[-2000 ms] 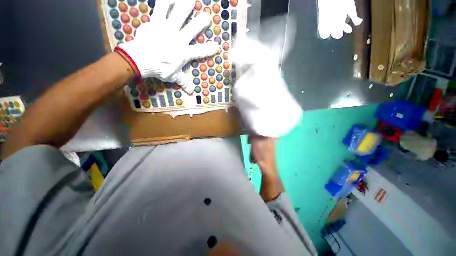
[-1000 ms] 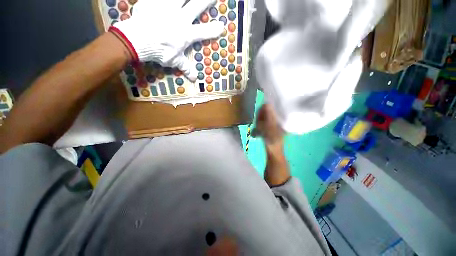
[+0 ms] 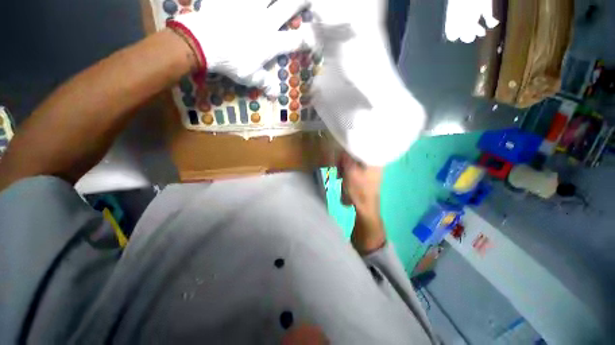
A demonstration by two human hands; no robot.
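Note:
A cream moulded panel (image 3: 270, 122) with rows of orange, blue-grey and dark dots lies on a brown cardboard sheet (image 3: 243, 153) on the dark table. My left hand (image 3: 246, 44), in a white glove with a red cuff, lies spread on the panel and hides part of its dots. My bare right hand (image 3: 359, 180) is closed at the lower end of the padded mallet (image 3: 367, 101); the bulky white head hides the handle and some fingers. The mallet head is blurred and covers the panel's right edge.
A spare white glove (image 3: 466, 19) lies at the table's far right, beside a worn cardboard tray (image 3: 529, 54). Another dotted panel (image 3: 5, 128) shows at the left rim. Blue bins (image 3: 509, 145) stand beyond the green floor on the right. Small pale bits lie near the tray.
The mallet was raised large and blurred on the right a second ago; it is now back over the panel's right side. The spare glove shows again. My left hand stays on the panel.

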